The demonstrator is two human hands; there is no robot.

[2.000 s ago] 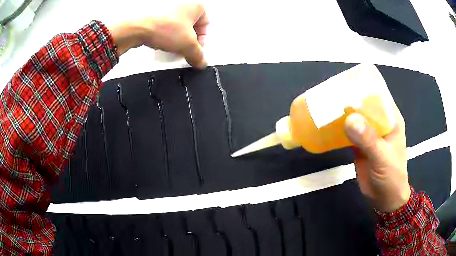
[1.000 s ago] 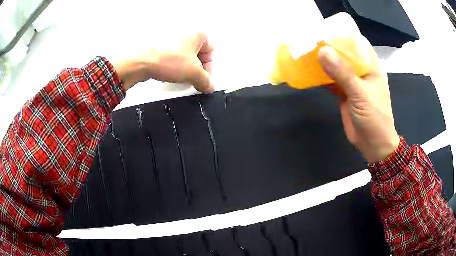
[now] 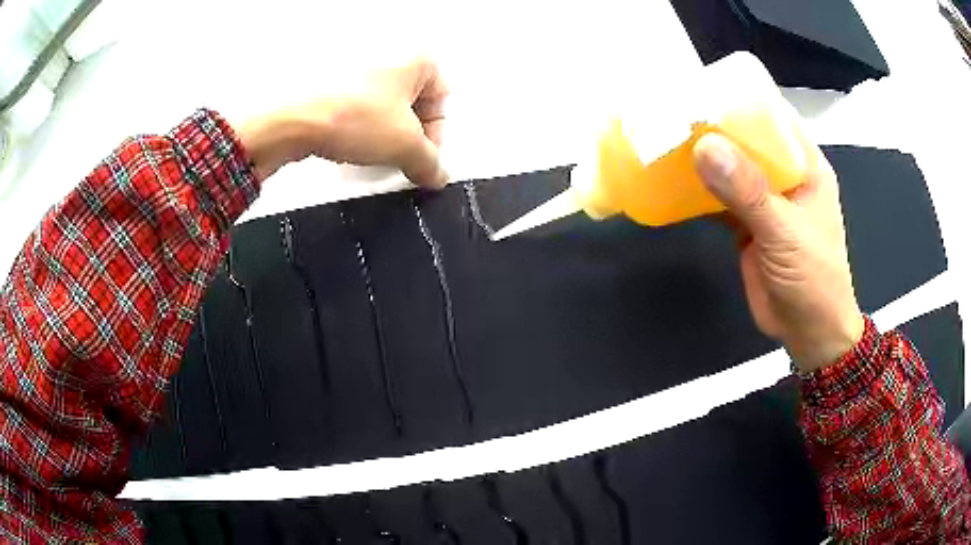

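Observation:
My right hand holds the yellow-orange glue bottle, tilted with its nozzle pointing left and down. The nozzle tip is at the lower end of a short wet glue line on the upper fanned row of black pieces. Several longer shiny glue lines run down the row to the left. My left hand rests at the row's top edge, fingers curled and a fingertip on the edge just left of the short line. Whether it pinches a piece cannot be told.
A lower black row with several glue lines lies nearer me, split from the upper one by a white strip. Stacked black pieces lie at the far right of the white table. Pale objects stand at the upper left.
Two seconds ago the nozzle ended a long glue line. The bottle then moved up to the top edge and is now slightly lower, with a new short line. The rows sit lower in view than at first.

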